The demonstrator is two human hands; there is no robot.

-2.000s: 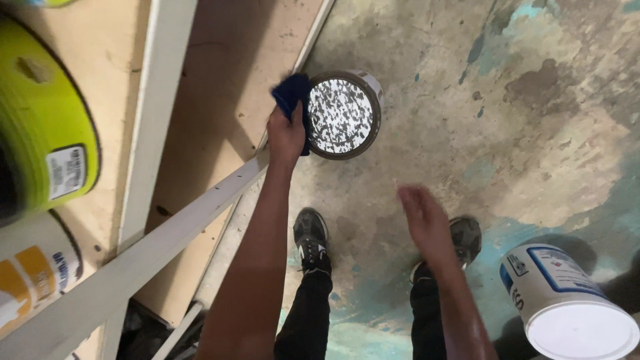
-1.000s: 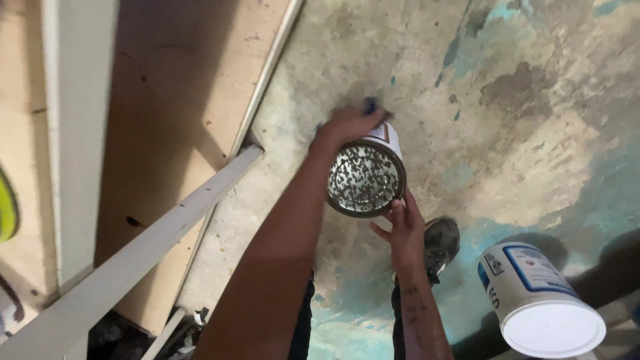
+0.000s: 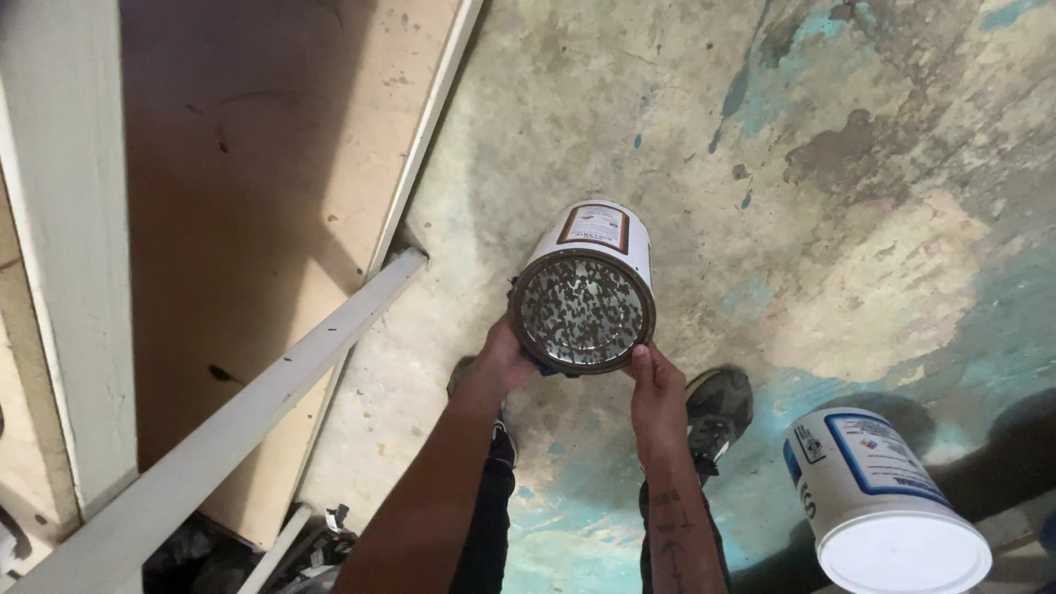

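Note:
A white labelled paint can with a brown-speckled metal end and dark rim is held above the floor in both my hands. My left hand grips its lower left side, with a bit of dark blue cloth showing beneath the rim. On the lower right edge of the rim lies my right hand, its thumb against the metal. The undersides of both hands' grips are partly hidden by the can.
A white plastic bucket with a blue-framed label stands at lower right. Wooden shelving and a slanting white bar are on the left. My shoes are on the stained concrete floor, below the can.
My left hand, earlier on the can's far side, is now at its lower left. The can has turned, showing its label. My right hand, free in the oldest frame, now holds the rim.

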